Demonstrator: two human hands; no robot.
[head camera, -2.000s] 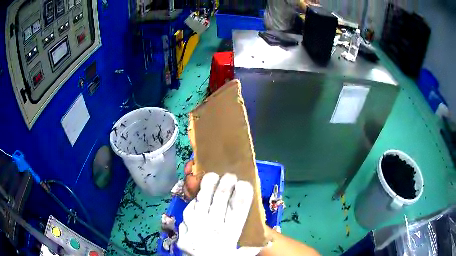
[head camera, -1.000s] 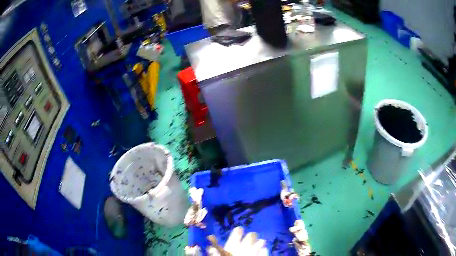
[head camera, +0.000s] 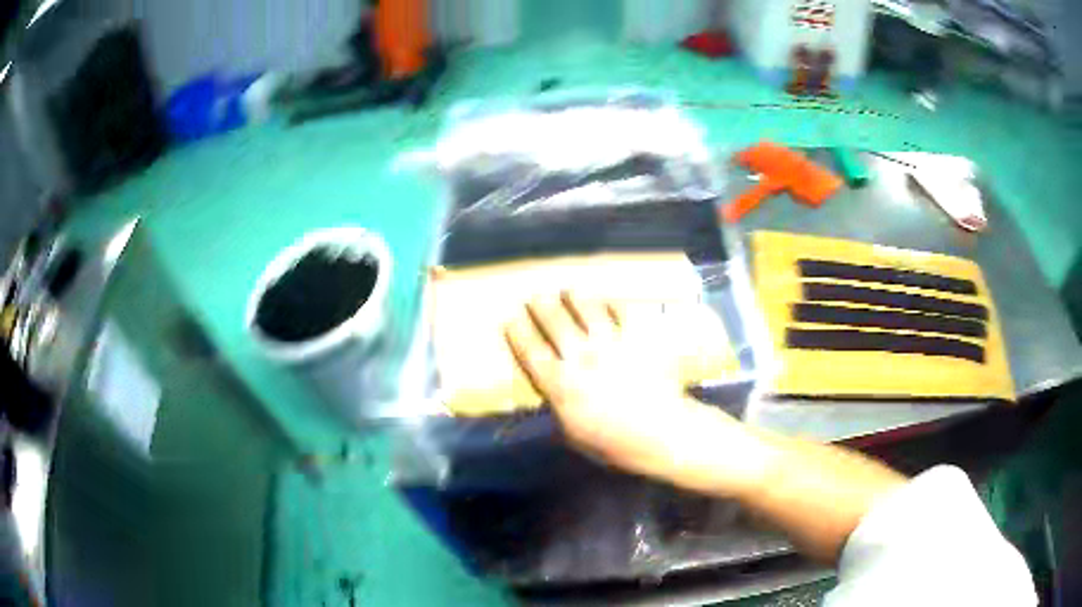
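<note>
My right hand (head camera: 593, 368), bare and below a white sleeve, lies with fingers spread on a plain tan cardboard sheet (head camera: 478, 338). It is blurred, and I see no grip on the sheet's edge. The sheet lies over black rubber sheet stock (head camera: 581, 231) wrapped in clear plastic film. To the right, another cardboard sheet (head camera: 884, 382) carries several flat black rubber strips (head camera: 888, 312) in parallel rows. My left hand is not in view.
Behind the strips on the grey tabletop (head camera: 1032, 314) lie an orange tool (head camera: 789, 178), a green-handled tool (head camera: 851, 166) and a white glove (head camera: 949, 190). A white bucket (head camera: 377, 311) of black parts stands left on the floor. A metal cabinet (head camera: 178, 462) is at far left.
The view has swung right, from the blue crate and press to the table with the strips. The gloved left hand has left view. The bare right hand now lies on a cardboard sheet.
</note>
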